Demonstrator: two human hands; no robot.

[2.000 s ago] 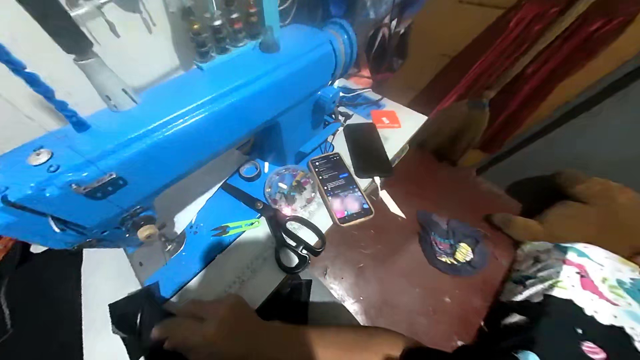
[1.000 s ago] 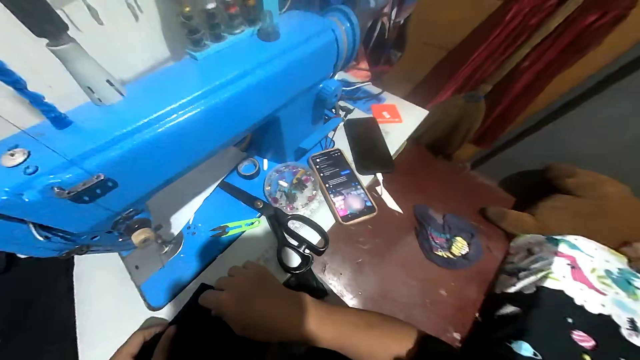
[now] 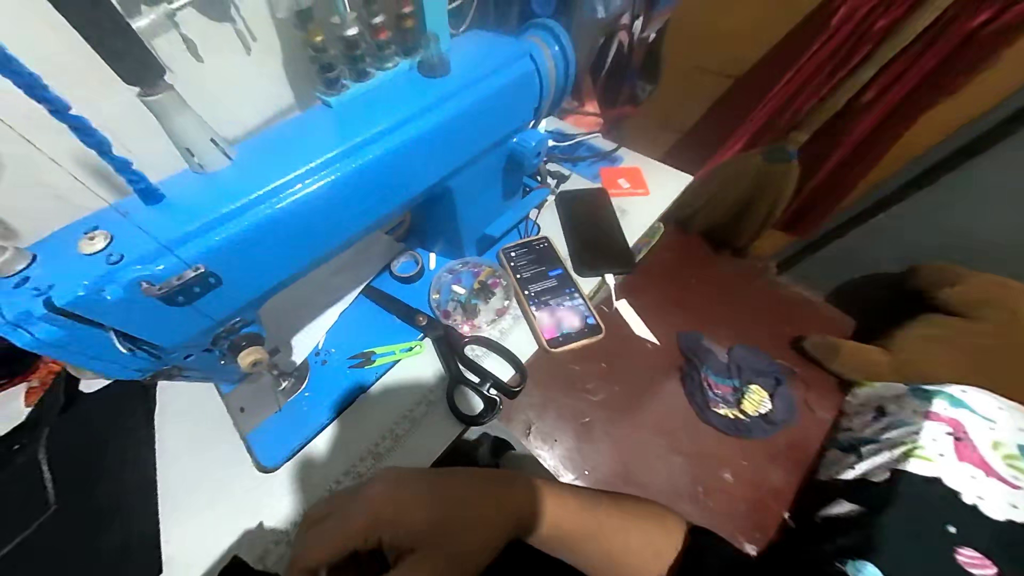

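Note:
At the bottom edge my right hand is bent over dark cloth, its fingertips cut off by the frame, so its hold cannot be told. My left hand is out of view. Beyond it stands a blue sewing machine with its presser foot at left. Black-handled fabric scissors lie partly on the machine's bed, with green thread snips to their left. Behind the scissors are a round clear dish of small items and a tape roll. A lit smartphone lies beside the dish.
A dark phone with a white cable and a red card lie at the table's far end. A dark printed cloth piece rests on the brown surface. Black cloth lies left; printed fabric and an unidentifiable brown form are right.
My right hand has drawn down toward the bottom edge. My left hand, seen at the bottom left a second ago, has left view. The scissors and phones have stayed put.

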